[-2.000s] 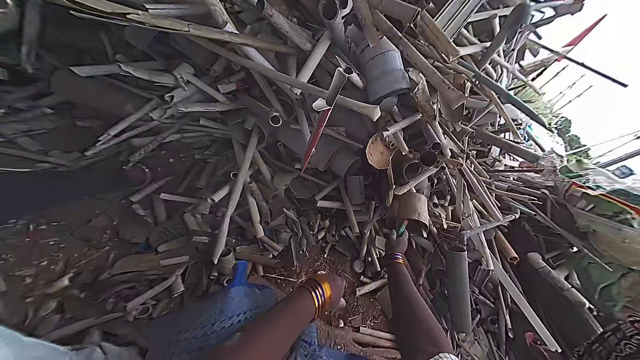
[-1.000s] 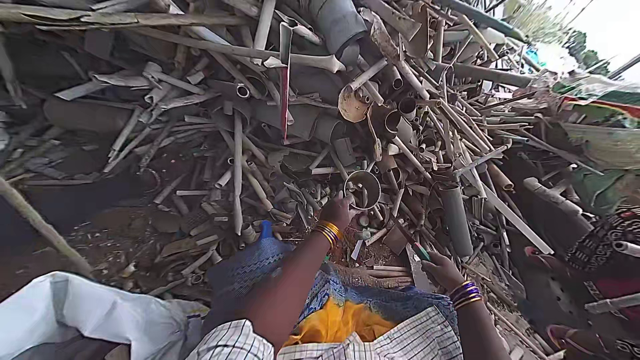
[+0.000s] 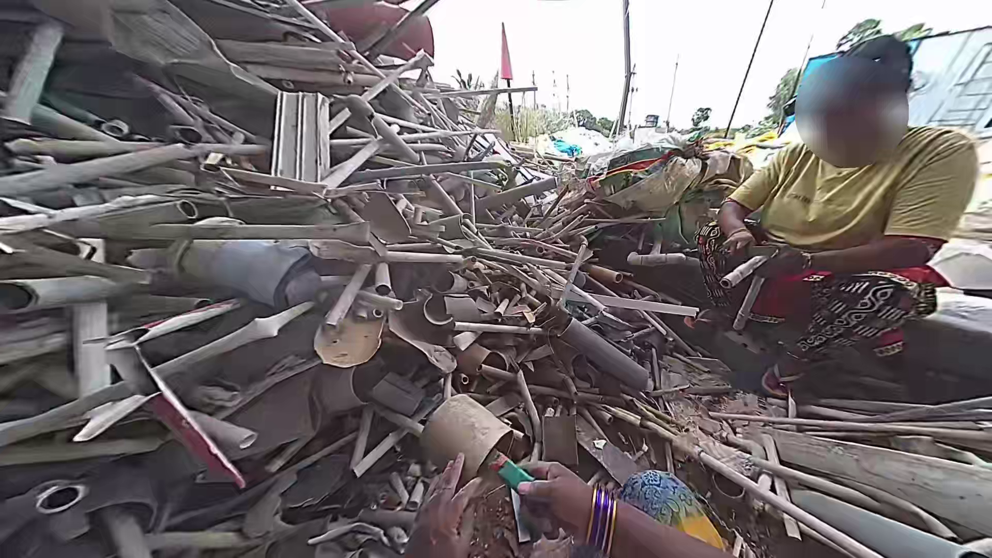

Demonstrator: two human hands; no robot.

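Note:
My right hand (image 3: pixel 559 496), with purple and gold bangles at its wrist, grips a green-handled tool (image 3: pixel 513 471); its kind is not clear. To its left my left hand (image 3: pixel 446 508) is raised with its fingers spread, holding nothing that I can see. Just above the left fingers lies a short, wide tan pipe piece (image 3: pixel 467 435) among the scrap. A large heap of plastic pipe pieces (image 3: pixel 496 256) spreads in front of and around both hands. Patterned blue cloth (image 3: pixel 663 500) covers my knee beside the right forearm.
At the right a person in a yellow shirt (image 3: pixel 860 182) sits low, holding a pale pipe piece (image 3: pixel 742 271). Long pipes (image 3: pixel 876 465) lie at the lower right. A split red-edged piece (image 3: pixel 190 438) juts out at the left. Filled sacks (image 3: pixel 659 182) stand behind the heap.
The view has swung up and right, bringing the seated person into sight. A round pipe ring was in my left hand one second ago; that hand now has its fingers spread.

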